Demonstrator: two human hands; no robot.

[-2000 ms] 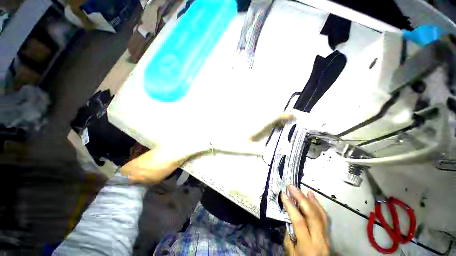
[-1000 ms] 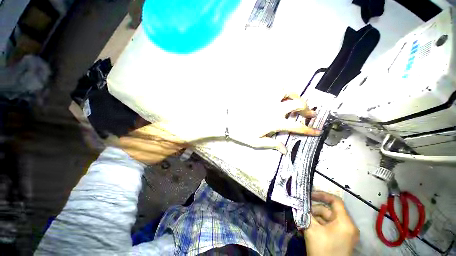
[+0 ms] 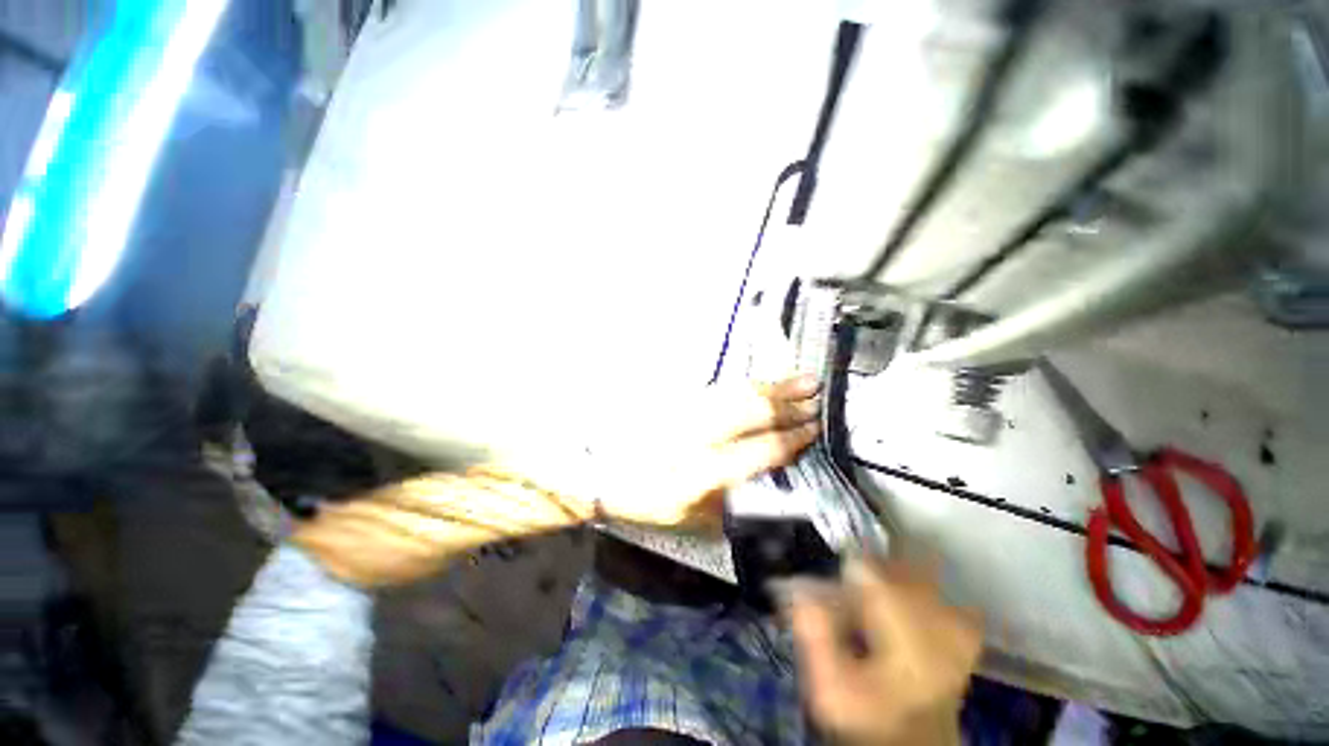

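The silvery slotted template [image 3: 835, 496] lies under the machine's needle area, its near end bending towards the table's front edge. A black fabric piece [image 3: 780, 551] shows at that near end, and a thin black strip [image 3: 746, 292] trails beyond the needle area. My left hand [image 3: 700, 459] lies palm down across the template's left side, fingertips just in front of the presser area. My right hand [image 3: 889, 641] is blurred, with its fingers closed at the near end of the black fabric. The needle tip is too blurred to make out.
Red-handled scissors [image 3: 1173, 539] lie right of the needle area, near a ribbed pale knob [image 3: 974, 405]. The off-white machine head [image 3: 1108, 219] fills the upper right. Another silvery strip [image 3: 598, 59] lies at the table's far side. A bright-blue lamp shape [image 3: 95, 161] is upper left.
My left hand has come back towards me from the needle area along the template. My right hand has moved slightly left. The view has shifted, and the blue shape now appears far left.
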